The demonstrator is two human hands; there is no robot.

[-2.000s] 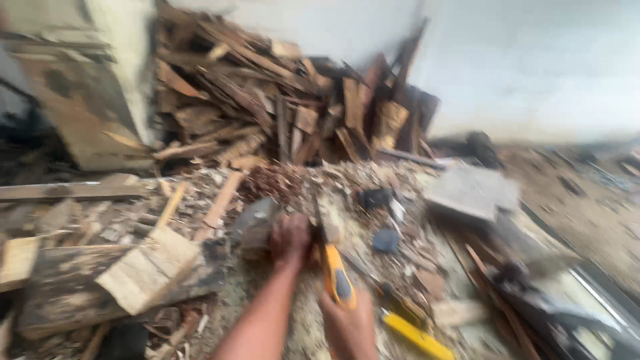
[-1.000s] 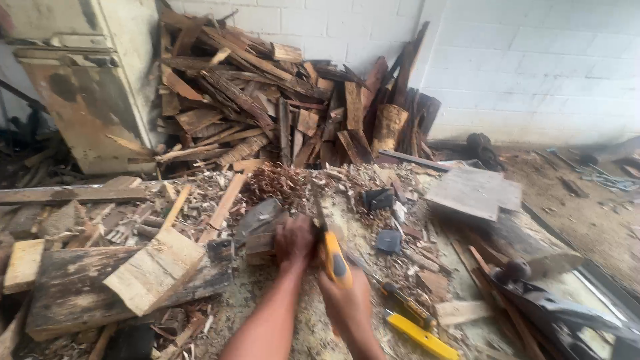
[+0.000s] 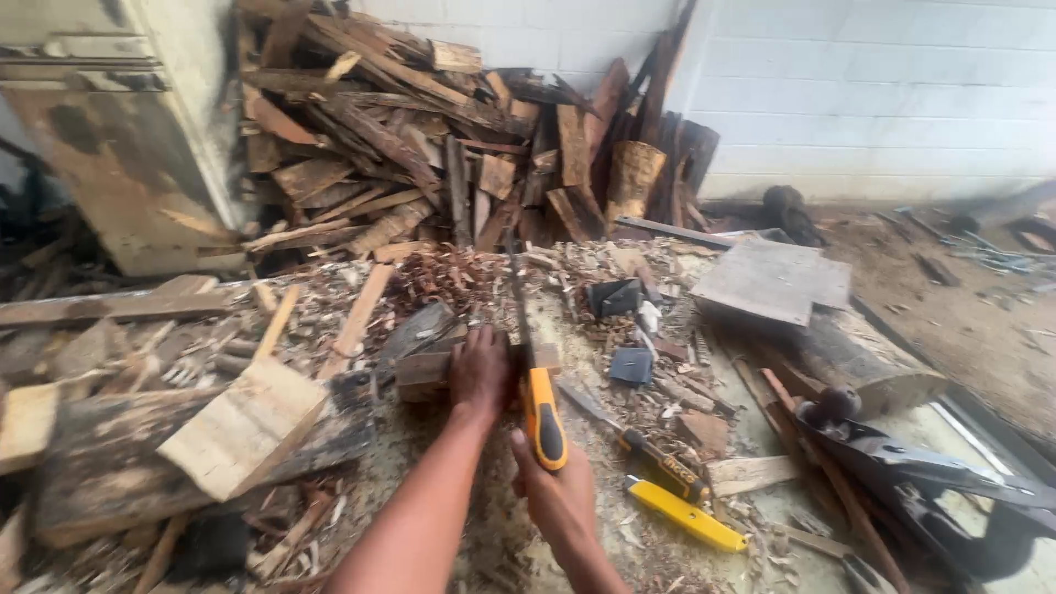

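My left hand (image 3: pixel 481 371) presses on a small wooden block (image 3: pixel 422 375) lying on the littered work surface. In my right hand (image 3: pixel 554 487) is a handsaw with a yellow and black handle (image 3: pixel 544 417). Its thin blade points away from me and crosses the block just right of my left fingers. The blade's teeth are blurred. To the right of the saw lie an Ingco chisel (image 3: pixel 660 462) with a black and yellow handle and a yellow utility knife (image 3: pixel 686 513).
A metal hand plane (image 3: pixel 916 470) rests at the right, below a flat grey board (image 3: pixel 771 276). A pale wood block (image 3: pixel 246 425) lies on a dark plank (image 3: pixel 107 478) at the left. Wood shavings (image 3: pixel 458 285) and a scrap wood pile (image 3: pixel 412 132) are beyond.
My right hand and the saw have shifted a little along the blade's line, while my left hand stays on the block.
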